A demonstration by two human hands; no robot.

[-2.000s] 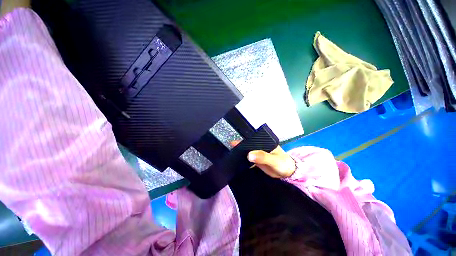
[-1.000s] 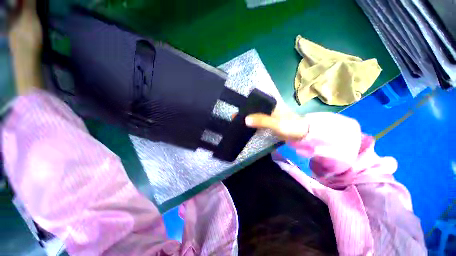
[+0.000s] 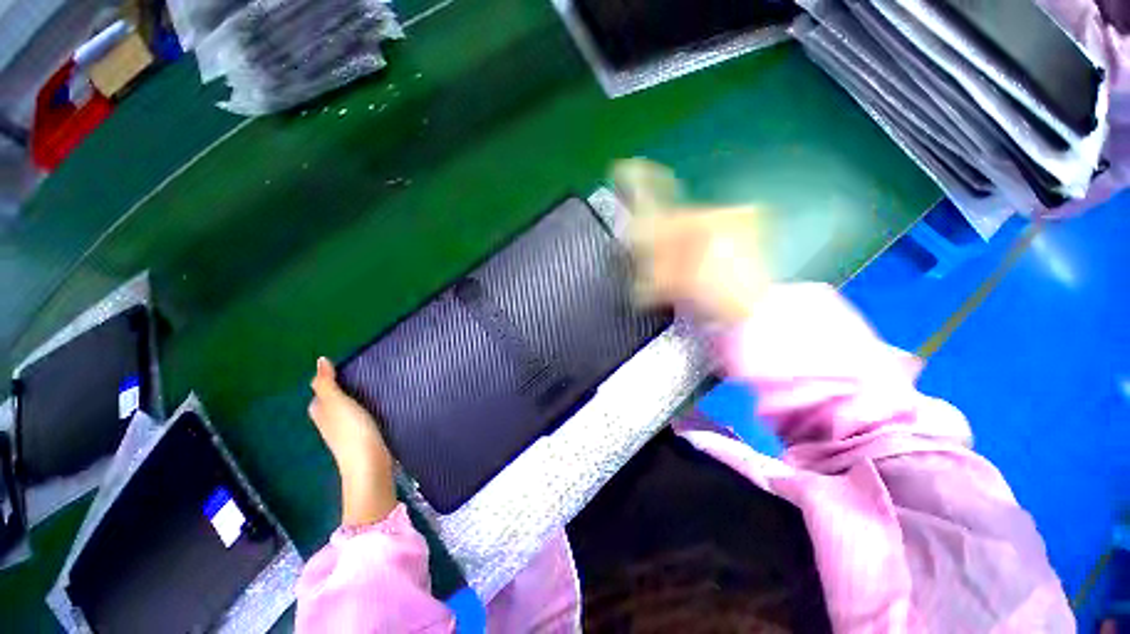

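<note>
A black panel (image 3: pixel 496 359) with a fine ribbed face lies slanted on a silvery foam sheet (image 3: pixel 533 502), with a long dark inset across its middle. My left hand (image 3: pixel 353 446) holds the panel's left end, thumb at the edge; its other fingers are hidden. My right hand (image 3: pixel 713 260) is blurred over the panel's right end. A blurred tan cloth (image 3: pixel 647 204) shows at its fingers, partly over the panel. The end bar is not visible.
Two black panels with blue-white labels lie on foam at left (image 3: pixel 81 396) (image 3: pixel 174 539). A panel on foam is at the top (image 3: pixel 669 31). Stacked panels with foam (image 3: pixel 942 105) stand upper right, beside a person's pink sleeve (image 3: pixel 1097 161). Crinkled grey sheets (image 3: pixel 291 50) lie upper left.
The panel has come down flat onto the foam, and its end bar is out of sight. My left hand has moved to its near left end. My right hand has left the bar; the cloth has left its table spot.
</note>
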